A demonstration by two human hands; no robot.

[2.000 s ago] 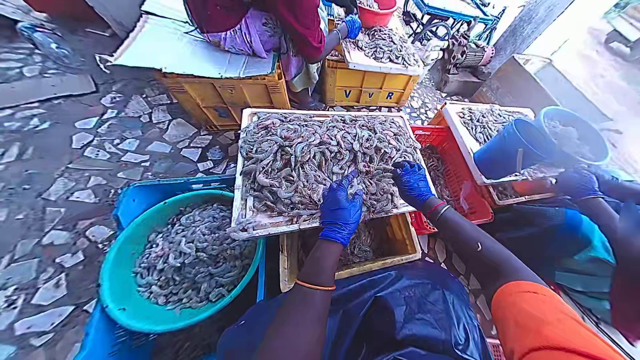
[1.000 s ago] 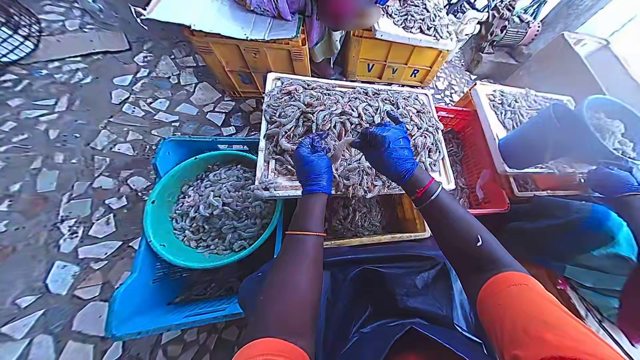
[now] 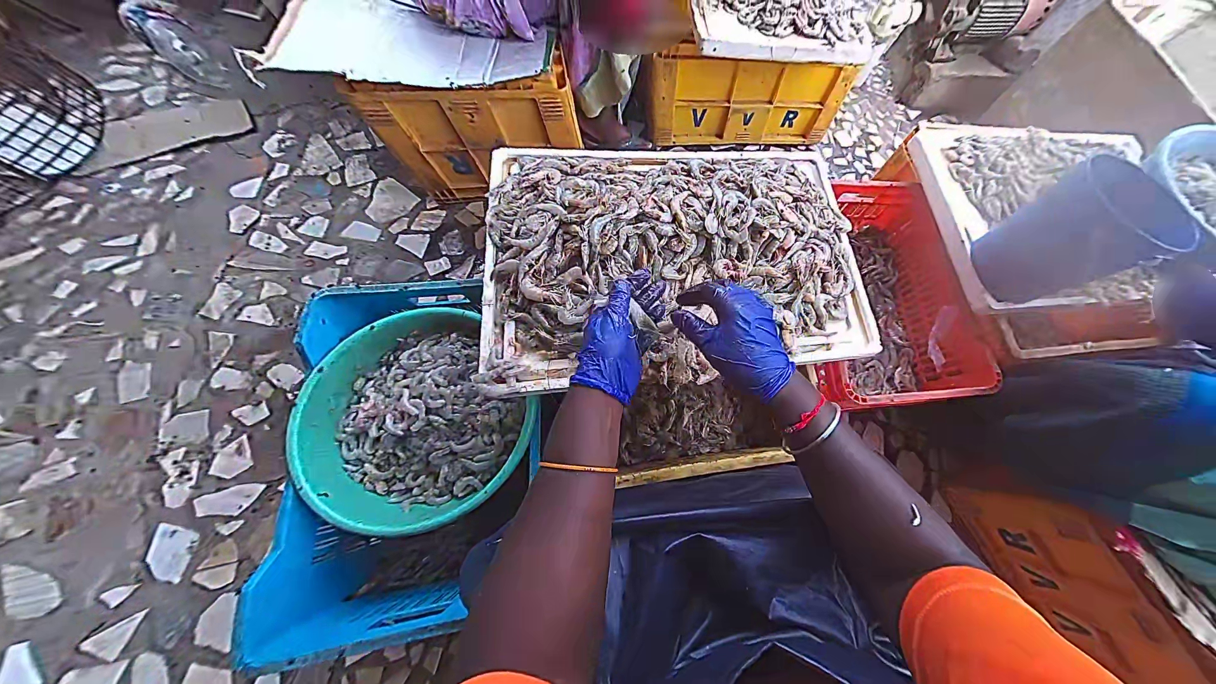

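Note:
My left hand [image 3: 614, 340], in a blue glove, is closed around a shrimp [image 3: 645, 328] at the near edge of a white tray [image 3: 858, 328] heaped with shrimp. Beside it on the right, my right hand [image 3: 739, 340], also gloved, has its thumb and fingers curved apart; nothing shows clearly between them. Below both hands, shrimp waste [image 3: 689, 413] lies in a yellow crate [image 3: 703, 467] under the tray. To the left, a green basin [image 3: 309, 456] holds pale grey shrimp [image 3: 418, 423].
The basin rests on a blue crate [image 3: 261, 608]. Right of the tray stands a red crate [image 3: 950, 375] with more shrimp. Farther right, a gloved co-worker is by a blue bucket [image 3: 1073, 233] over another white tray [image 3: 969, 142]. Yellow crates [image 3: 750, 100] stand beyond.
My right hand has lowered from over the shrimp pile to the tray's near edge, beside my left hand. Two seconds ago both hands were over the shrimp. The view has shifted.

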